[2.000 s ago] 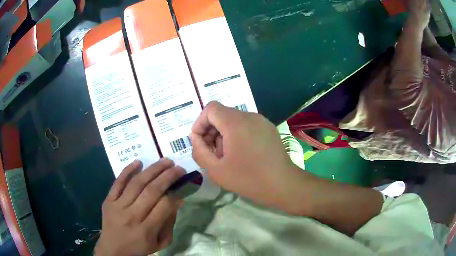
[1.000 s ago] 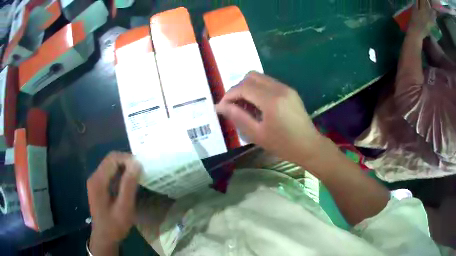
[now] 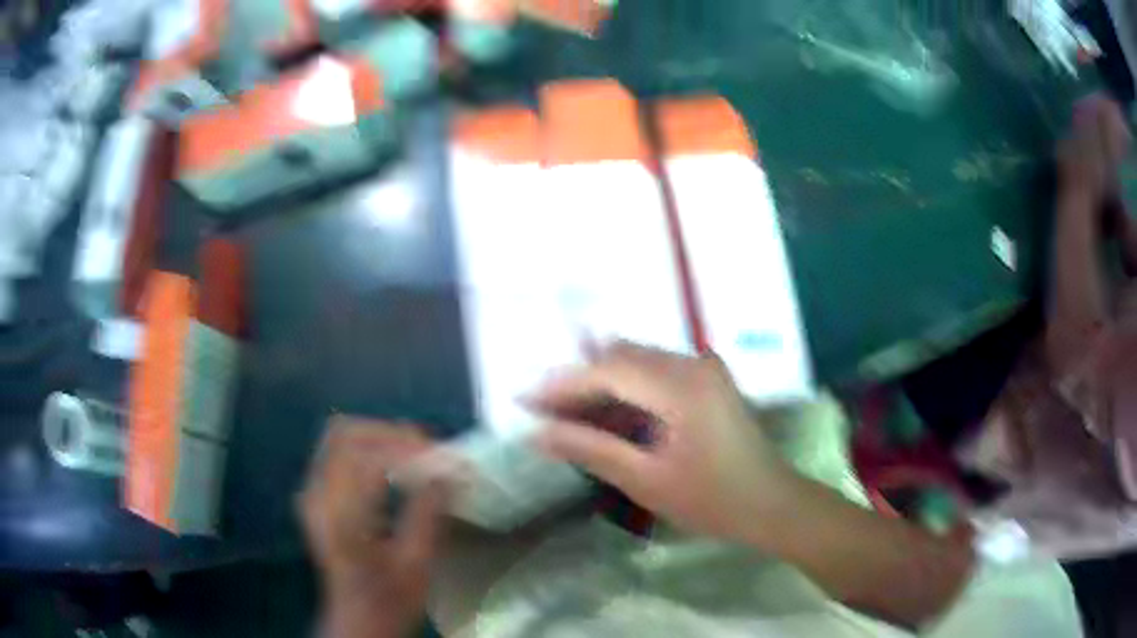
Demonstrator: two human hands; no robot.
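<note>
Three closed orange and white cartons [image 3: 599,237] lie side by side, orange ends away from me, in the middle of the table. The picture is blurred and their print is hard to read. My left hand [image 3: 374,511], lower centre-left, holds the left end of a pale sticker strip [image 3: 505,480] between thumb and fingers. My right hand [image 3: 673,430] is over the near end of the cartons and the strip, thumb and fingers bent close together. Whether it grips the strip or a single sticker is unclear.
An open carton stands at the left [image 3: 181,399], with a white label roll [image 3: 81,430] beside it. More cartons [image 3: 281,131] and white bundles [image 3: 50,175] are at the upper left. Another person's arm [image 3: 1082,249] is at the right. A paper scrap [image 3: 1004,247] lies near the right edge.
The view has shifted, so the cartons appear farther right. My left hand left the near carton end and took the strip. My right hand moved from the right carton to the middle ones.
</note>
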